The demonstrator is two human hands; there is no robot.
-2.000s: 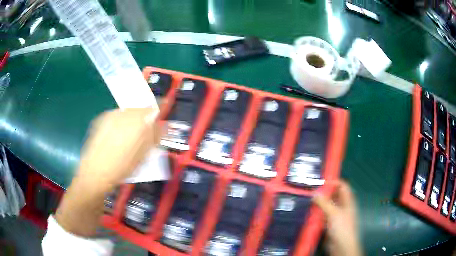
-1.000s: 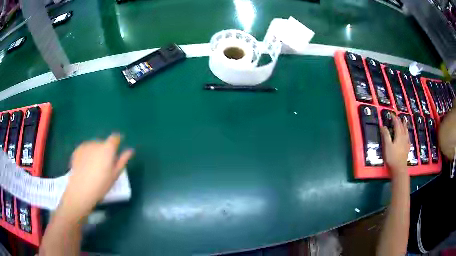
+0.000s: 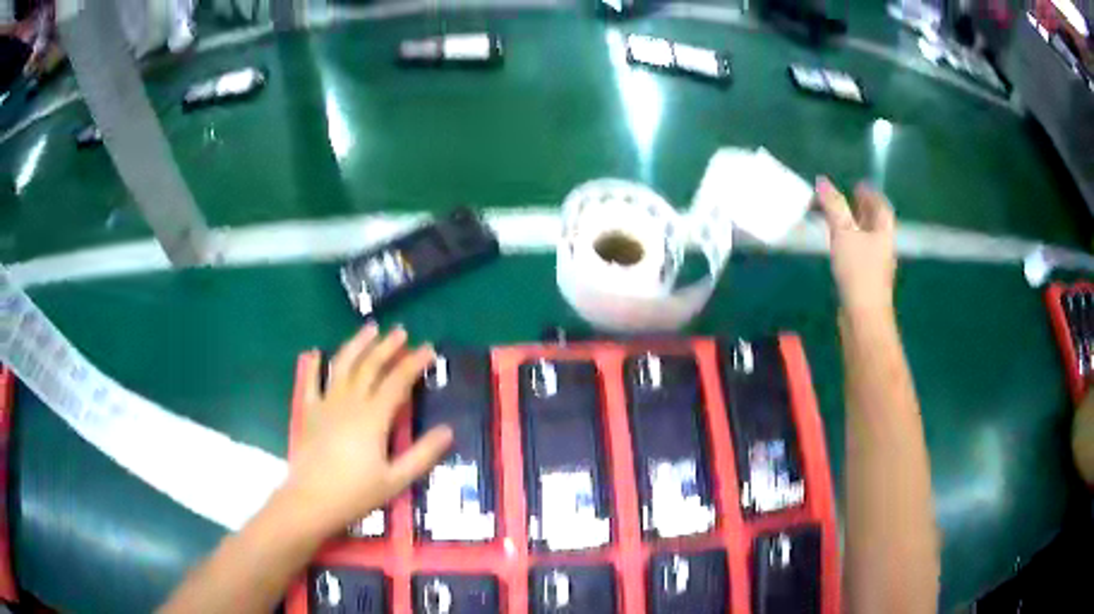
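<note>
A red phone tray (image 3: 510, 461) lies in front of me with black phones in its slots, face down, such as this phone (image 3: 564, 438). My left hand (image 3: 360, 438) is spread over its upper left part, fingers apart. The white label strip (image 3: 156, 450) runs in from the left; its end is hidden at my left hand and wrist. My right hand (image 3: 861, 234) reaches past the tray's right side to the loose tail (image 3: 753, 198) of the label roll (image 3: 618, 258). Its fingertips are at the tail's right corner; whether they grip it is unclear.
A loose phone (image 3: 420, 260) lies behind the tray, left of the roll. Several handsets lie on the far part of the green bench (image 3: 528, 144). A grey post (image 3: 138, 144) stands at the left. Another red tray (image 3: 1068, 330) shows at the right edge, with part of a person beside it.
A filled tray now lies in front of me, where bare bench showed. My right hand has left the right-hand tray for the roll's tail. My left hand has moved right, onto the tray.
</note>
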